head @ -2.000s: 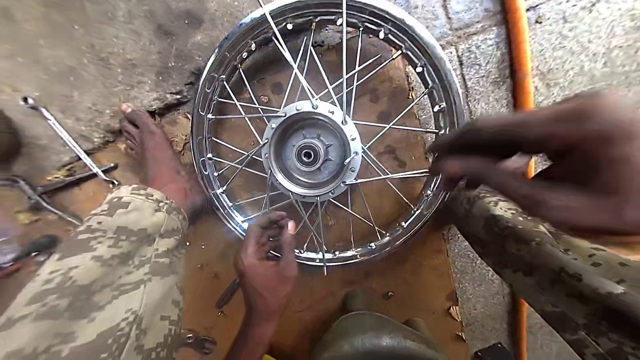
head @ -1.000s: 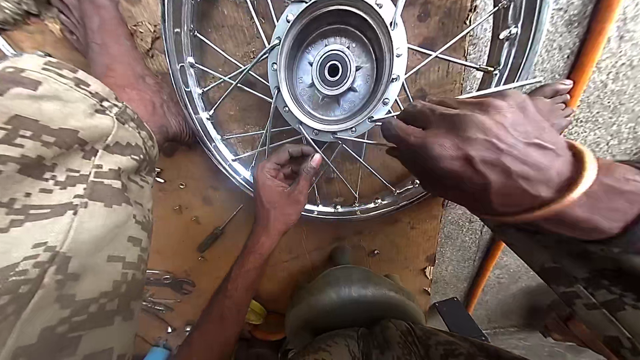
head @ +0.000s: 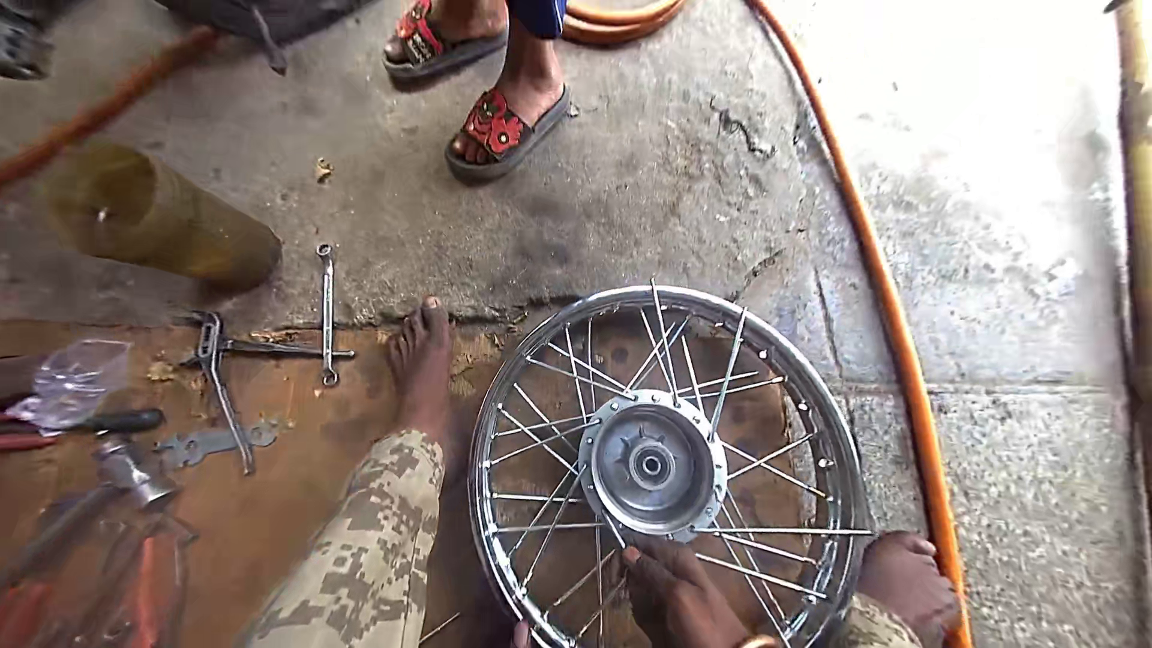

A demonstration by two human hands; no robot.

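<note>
A chrome wheel rim [head: 483, 450] with a metal hub [head: 655, 465] lies flat between the person's feet. Thin spokes join the hub and rim; some stick out loosely at the top and right. My right hand [head: 679, 589], with a band at its wrist, is at the hub's lower edge, its fingers closed on a spoke [head: 613, 529]. Of my left hand [head: 520, 634], only a fingertip shows at the bottom edge, by the rim's lower left; the rest is out of view.
At left lie a ring spanner [head: 328, 315], a metal tool [head: 216, 387], a flat slotted wrench [head: 211, 443] and a hammer [head: 133, 470] on the brown board. A brownish cylinder [head: 180, 225] lies beyond. Another person's sandalled feet [head: 495, 126] are ahead; an orange hose [head: 886, 288] runs at right.
The view has swung up and away from the wheel. My right hand has moved from the wheel's right side to the hub's lower edge. My left hand has mostly left the view.
</note>
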